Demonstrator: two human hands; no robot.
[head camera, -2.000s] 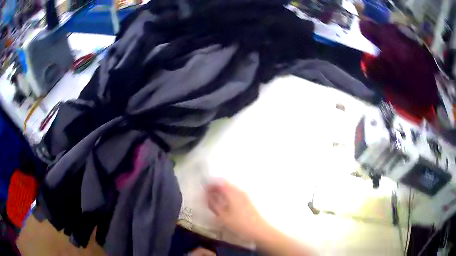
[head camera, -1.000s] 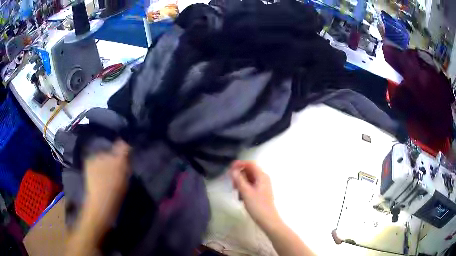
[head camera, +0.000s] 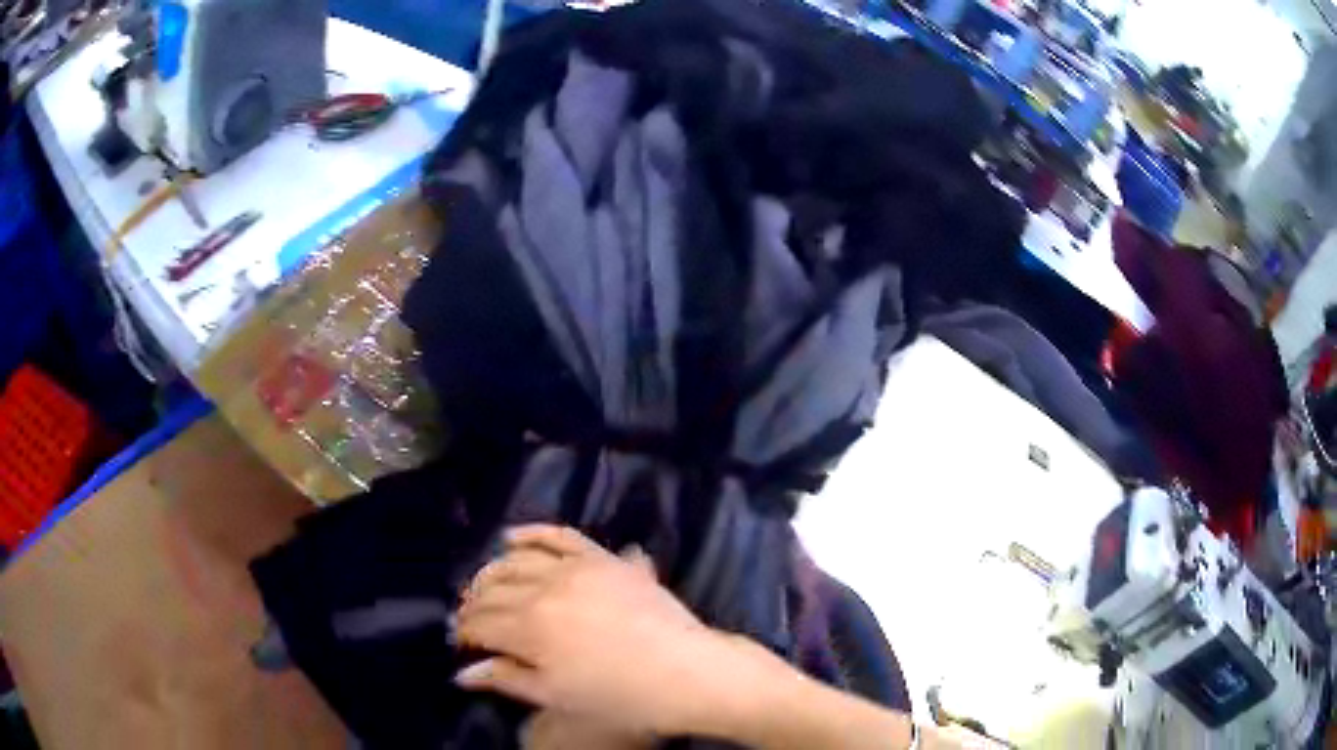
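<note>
A large heap of dark grey and black garment pieces (head camera: 638, 279) lies in front of me, gathered tightly at a dark band across its middle. My right hand (head camera: 565, 623) reaches in from the lower right, its fingers bent over the black cloth at the heap's near end. It seems to grip this cloth, though the fingertips are blurred. A patch of skin below it at the bottom edge may be my left hand (head camera: 565, 730); it is mostly hidden.
The white machine table (head camera: 953, 484) carries a sewing machine head (head camera: 1158, 593) at right. Maroon cloth (head camera: 1202, 352) lies behind it. Another machine (head camera: 242, 88) stands at upper left. A clear-covered brown surface (head camera: 330, 366), a brown board (head camera: 147, 586) and a red basket (head camera: 44, 447) are at left.
My right hand has moved left from the white table onto the cloth. My left hand has left its clear place on the heap's left side. The heap has shifted and turned, uncovering the brown surface.
</note>
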